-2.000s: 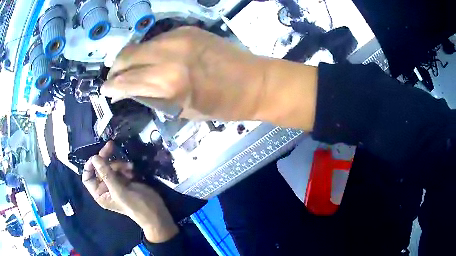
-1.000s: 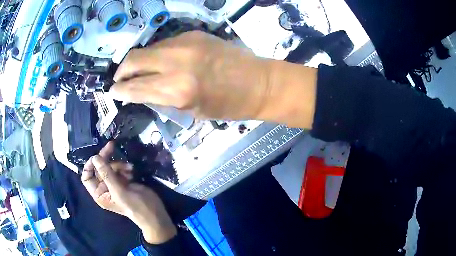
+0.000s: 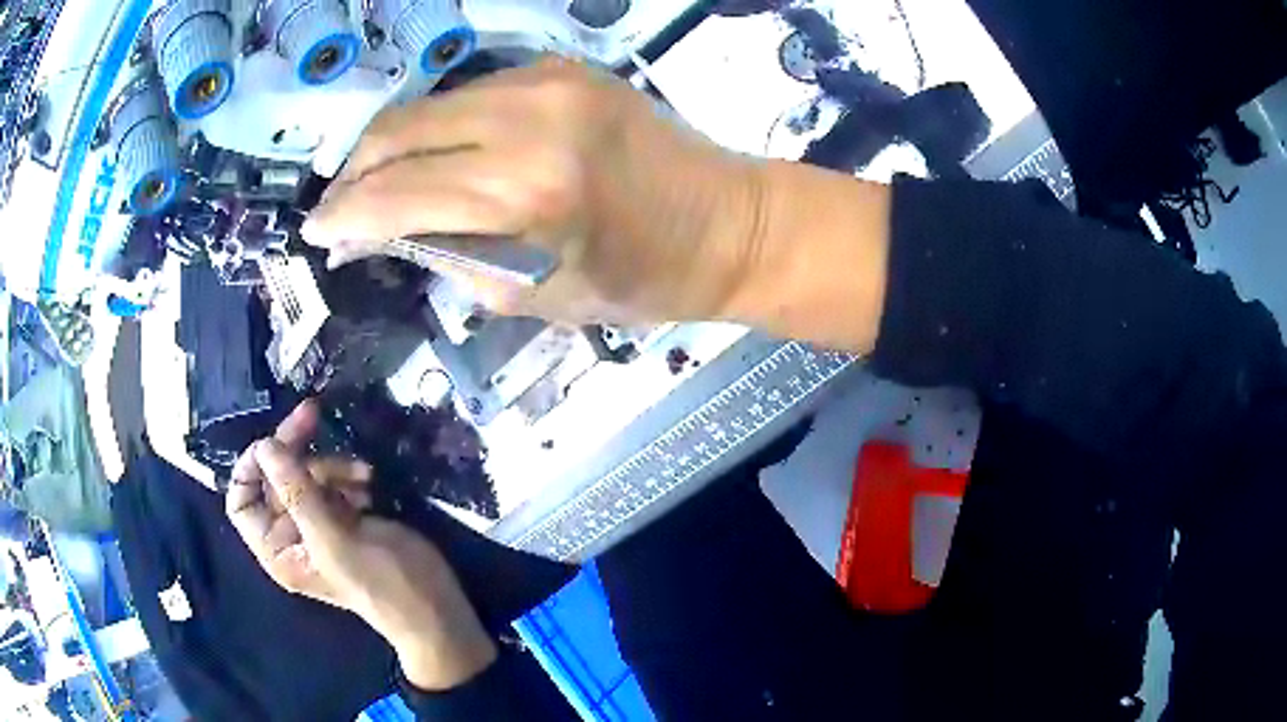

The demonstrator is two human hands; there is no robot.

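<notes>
My right hand (image 3: pixel 565 198) reaches in from the right over the white sewing machine. It holds silver tweezers (image 3: pixel 473 261), whose back end shows below the palm. Its fingertips are at the needle area (image 3: pixel 247 233); the tweezer tips are hidden. A slotted silver presser foot (image 3: pixel 294 310) is just below those fingertips. My left hand (image 3: pixel 332 529) is palm up at the lower left, thumb and index finger pinched below the foot. I cannot tell whether thread is between them. Dark lint (image 3: pixel 424 437) lies beside it on the machine.
Ribbed grey dials with blue rings (image 3: pixel 194 64) stand at the upper left. A white cover edge with a printed ruler scale (image 3: pixel 692 451) runs diagonally nearest my lap. Black fabric (image 3: pixel 1129 85) is at the upper right. A red object (image 3: pixel 882 543) shows below the ruler edge.
My right hand has tilted, and more of the tweezers shows below the palm. My left hand keeps its pinch in nearly the same place. The view has shifted slightly.
</notes>
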